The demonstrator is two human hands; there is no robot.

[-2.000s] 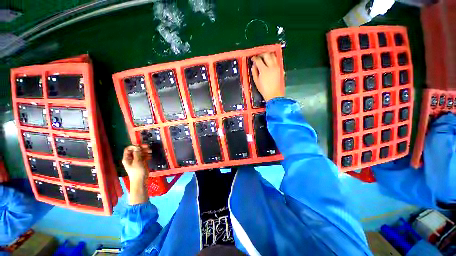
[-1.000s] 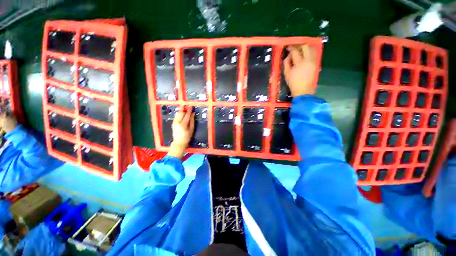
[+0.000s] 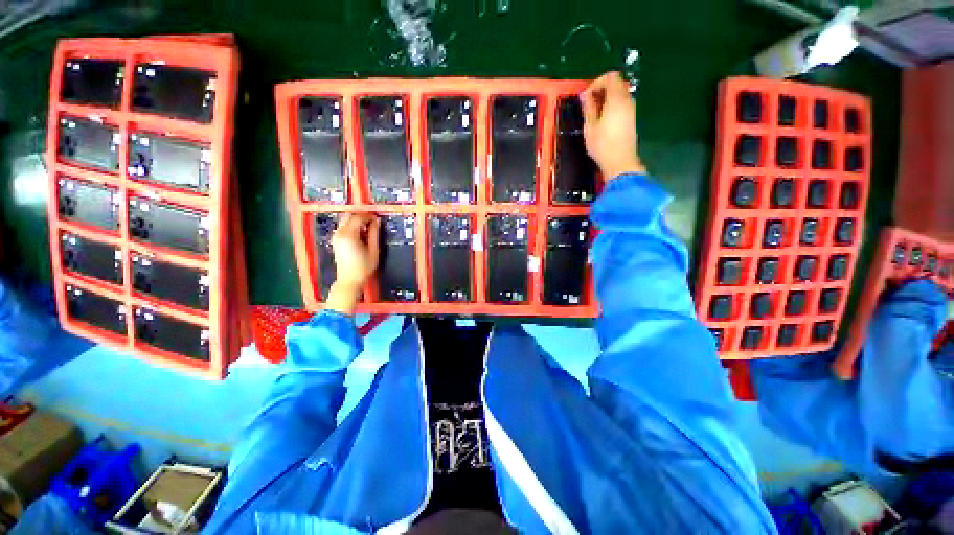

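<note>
An orange-red foam tray [image 3: 418, 209] lies in front of me, its long pockets in two rows holding black phone back housings [image 3: 451, 157]. My right hand [image 3: 610, 120] is over the tray's far right corner, fingertips bent together beside the top end of the far-right housing [image 3: 570, 157]; whether it pinches anything is unclear. My left hand [image 3: 356, 251] rests over the lower-left pocket, fingers curled at the divider, partly covering the housing there. I cannot tell if it grips anything.
Stacked phone trays [image 3: 224, 209] stand at left. A small-part tray [image 3: 722, 188] with small black square parts [image 3: 775, 233] is at right. Clear film scraps [image 3: 416, 31] lie on the green bench beyond the tray. Another person's blue sleeve [image 3: 921, 355] shows at far right.
Since two seconds ago my left hand has moved from the tray's left corner onto the lower-left pocket. My right hand has shifted slightly outward to the far right corner. The view has also shifted.
</note>
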